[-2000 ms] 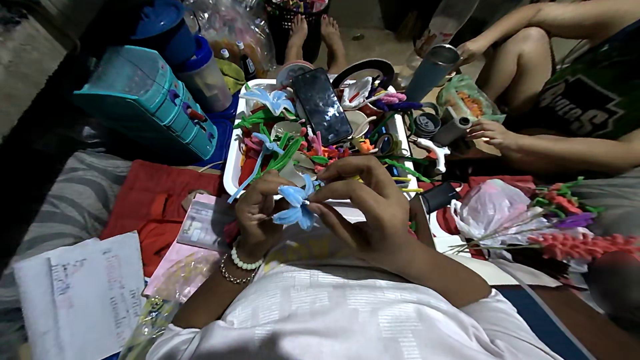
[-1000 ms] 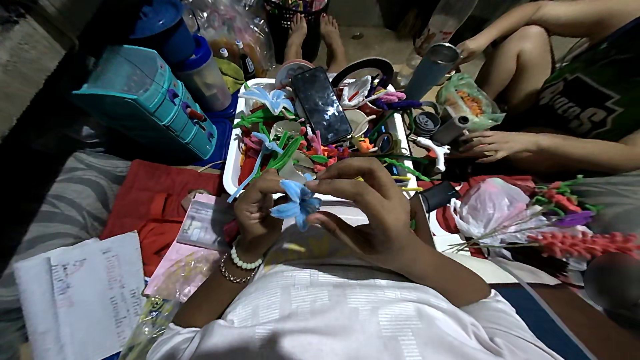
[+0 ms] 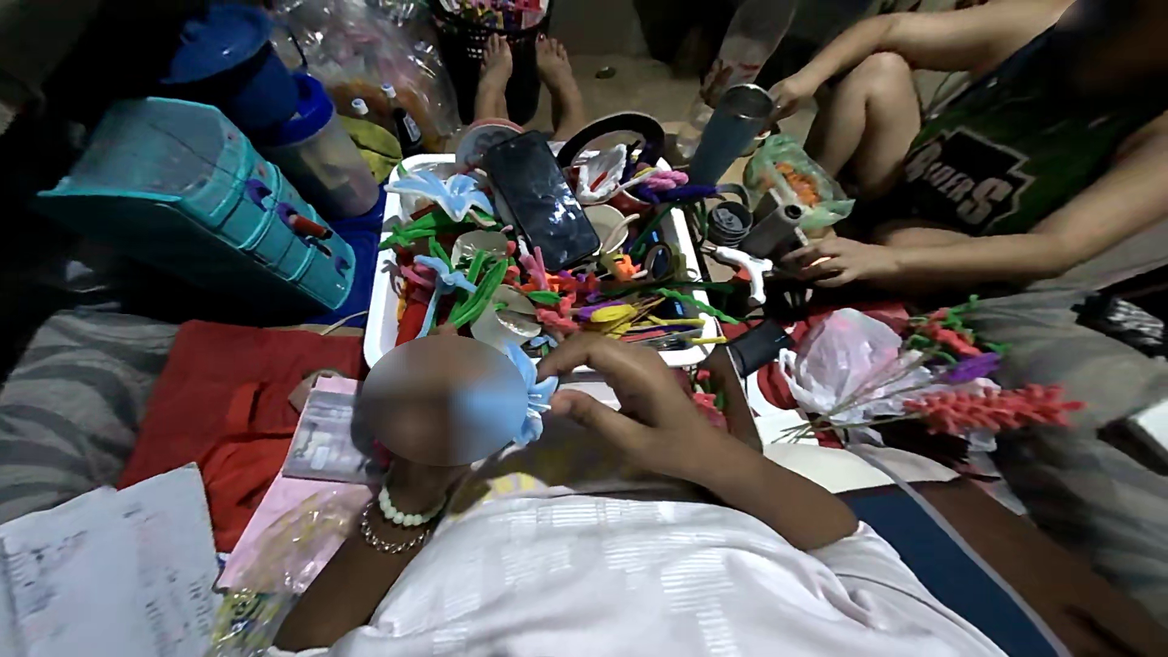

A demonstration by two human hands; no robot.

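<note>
A light blue pipe-cleaner flower [image 3: 537, 394] is between my hands, above my lap. A round blur covers most of my left hand [image 3: 429, 401] and part of the flower, so its fingers are hidden. My right hand [image 3: 630, 401] is at the flower's right side, thumb and forefinger apart near the petal tips; whether they touch it is unclear. Just beyond, a white tray [image 3: 376, 319] holds another blue flower [image 3: 445, 192], a black phone [image 3: 540, 199], a roll of clear tape [image 3: 505, 321] and green, red, purple and yellow pipe-cleaner pieces.
A teal drawer unit [image 3: 210, 201] and a lidded plastic jug [image 3: 324, 151] stand at left. Right of the tray are a tumbler [image 3: 730, 132], a glue gun [image 3: 744, 265], a plastic bag [image 3: 844, 360] and a red flower spike [image 3: 995, 408]. Another person's hand [image 3: 844, 262] is near them. Papers [image 3: 109, 566] lie at lower left.
The blue flower has turned from facing up to facing my right hand. My right thumb and forefinger have moved to its right side. The other person's near hand has shifted slightly.
</note>
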